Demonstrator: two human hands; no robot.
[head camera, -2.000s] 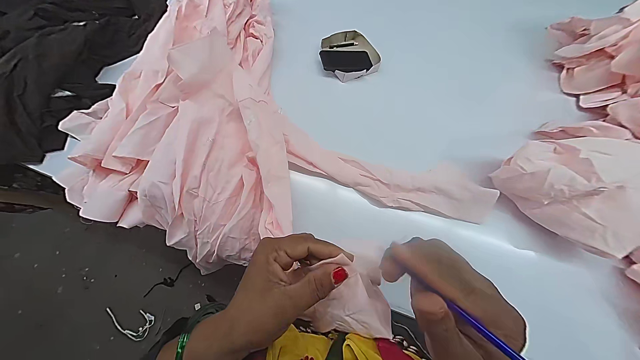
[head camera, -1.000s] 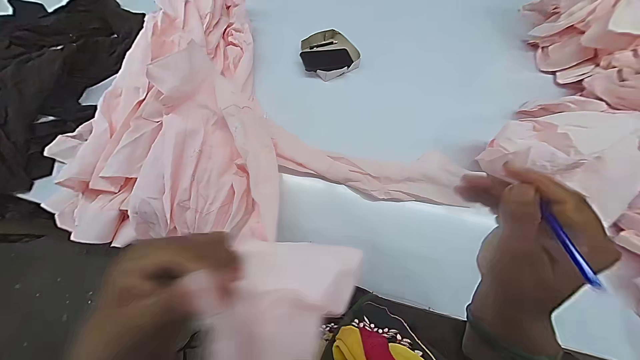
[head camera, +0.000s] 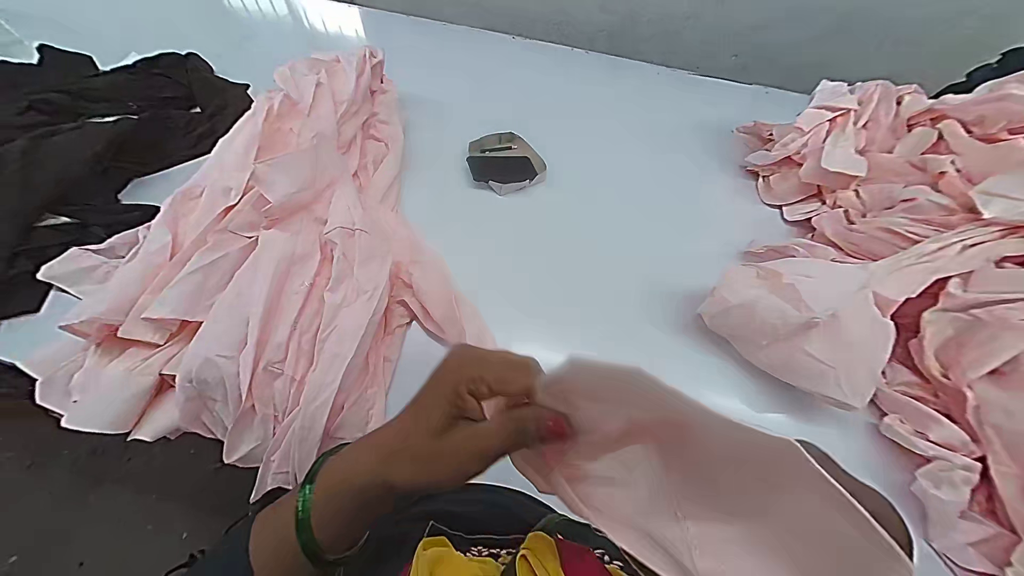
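Note:
My left hand (head camera: 480, 424), a green bangle at its wrist, pinches the edge of a pink fabric piece (head camera: 680, 472) between thumb and fingers near the table's front edge. The piece spreads to the right and hides my right hand; only part of the right forearm (head camera: 868, 500) shows beyond it. A long heap of pink fabric pieces (head camera: 296, 264) lies to the left of my left hand, with one strip running from it toward that hand. Another pink fabric pile (head camera: 944, 184) lies at the right.
Dark fabric (head camera: 96, 136) lies at the far left of the white table (head camera: 608, 216). Toward the back middle stands a small open box (head camera: 506, 166) with a dark block and a small thin object in it. A grey wall (head camera: 720, 36) borders the table's back edge.
My left hand has moved right with pink fabric in it. My right hand, seen earlier with a blue pen, has gone behind the fabric. The view has shifted to take in the table's back edge.

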